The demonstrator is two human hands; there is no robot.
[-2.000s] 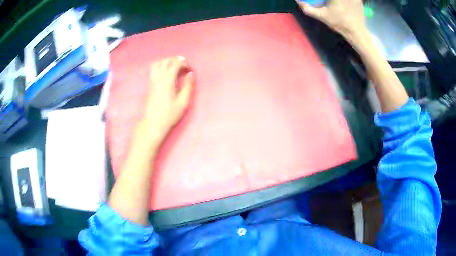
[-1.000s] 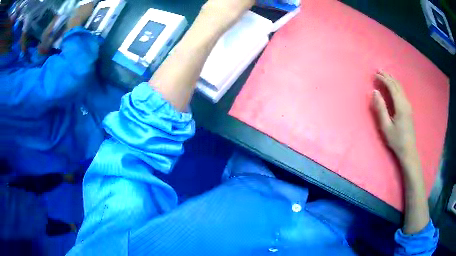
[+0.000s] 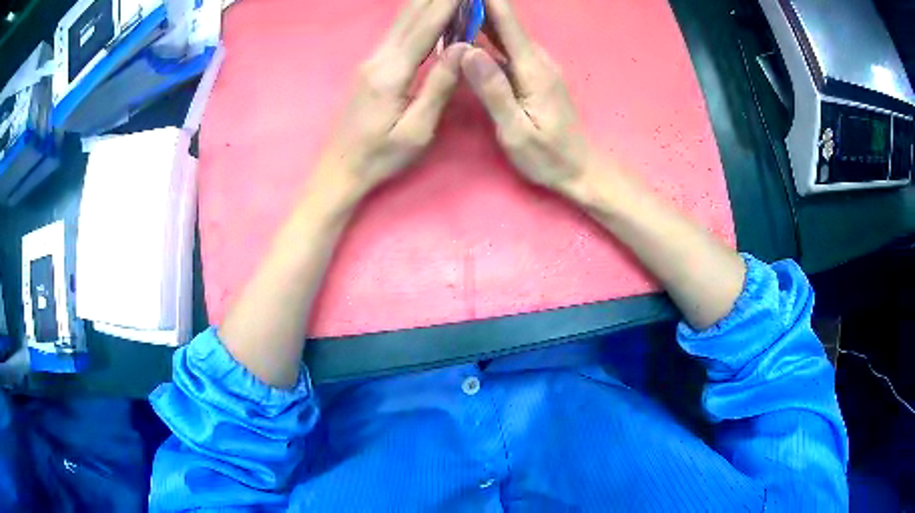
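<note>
My left hand point(image 3: 401, 105) and my right hand point(image 3: 527, 110) meet at the top middle, over the pink-red mat point(image 3: 472, 240). Between their fingers they hold a printed outer sleeve point(image 3: 475, 22). Only a narrow blue-edged part of it shows. The hands hide the rest, and the top edge of the picture cuts off the fingertips.
At left are a plain white box or stack point(image 3: 130, 235), a finished retail box point(image 3: 45, 286) and blue-edged piles of sleeves or boxes point(image 3: 110, 60). The digital bench scale point(image 3: 858, 110) is at the upper right. A thin cord point(image 3: 878, 373) hangs at lower right.
A second ago my left hand reached to the stacks and my right hand rested on the mat. Now both hands are together with the sleeve between them. The view has turned back to face the mat.
</note>
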